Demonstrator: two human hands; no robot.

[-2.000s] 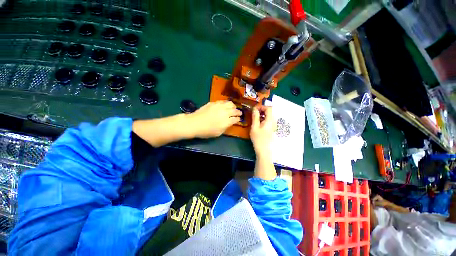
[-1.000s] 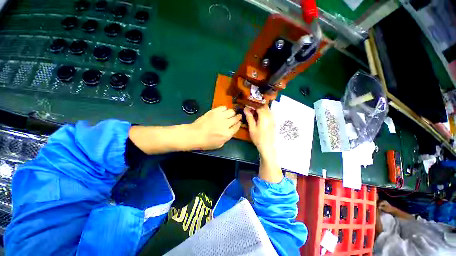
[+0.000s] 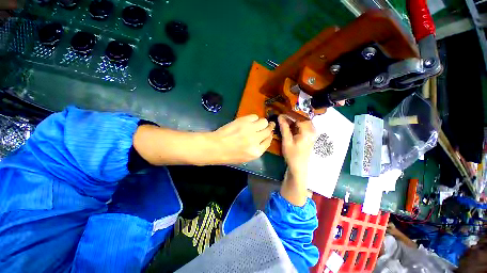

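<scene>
An orange-brown hand press (image 3: 342, 50) stands at the upper centre right, its red lever handle (image 3: 422, 18) raised at the top. My left hand (image 3: 248, 139) is at the fixture from the left, fingers bent at a black housing (image 3: 274, 120) that is mostly hidden. My right hand (image 3: 298, 137) is at the fixture from the right, its fingertips close to the same housing. Whether either hand grips the housing or a tiny part cannot be made out. A heap of tiny metal parts (image 3: 324, 145) lies on a white paper sheet (image 3: 336, 173) beside my right hand.
Black housings sit in a clear blister tray (image 3: 32, 80) at left; several lie loose, one (image 3: 212, 101) near my left hand. A pale parts box (image 3: 367, 145) and a crumpled clear bag (image 3: 411, 133) are right of the paper. A red crate (image 3: 353, 234) is below the bench edge.
The view has tilted and come closer, so the press looks larger and the tray has shifted toward the upper left. Both hands remain at the fixture.
</scene>
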